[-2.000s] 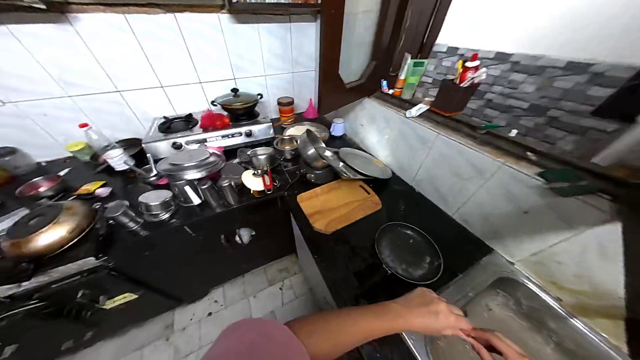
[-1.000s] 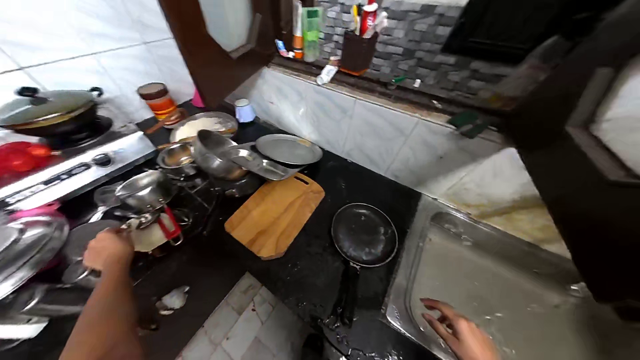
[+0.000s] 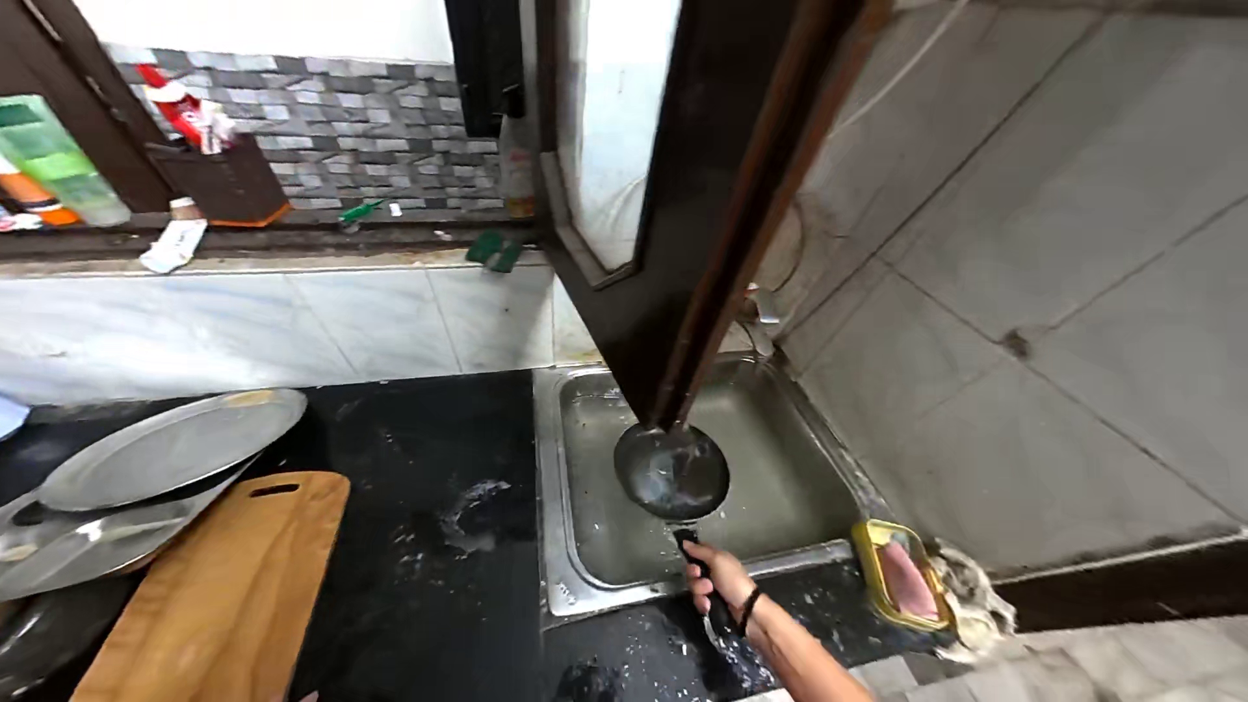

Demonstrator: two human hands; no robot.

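Note:
My right hand, with a dark band at the wrist, is closed around the black handle of a small frying pan. The dark round pan is held over the steel sink, its far rim partly behind the lower corner of the open window shutter. Of my left hand, only what may be a fingertip shows at the bottom edge, beside the wooden cutting board; what it does is hidden. Water drops and wet streaks mark the black counter left of the sink.
A dark wooden window shutter juts over the sink. Oval metal plates lean at the left. A yellow tray with a pink sponge and a rag lie right of the sink. A faucet stands behind the shutter.
The frying pan, on the counter a second ago, is now in my right hand over the sink. My left hand has left the pots near the stove. The view has swung right.

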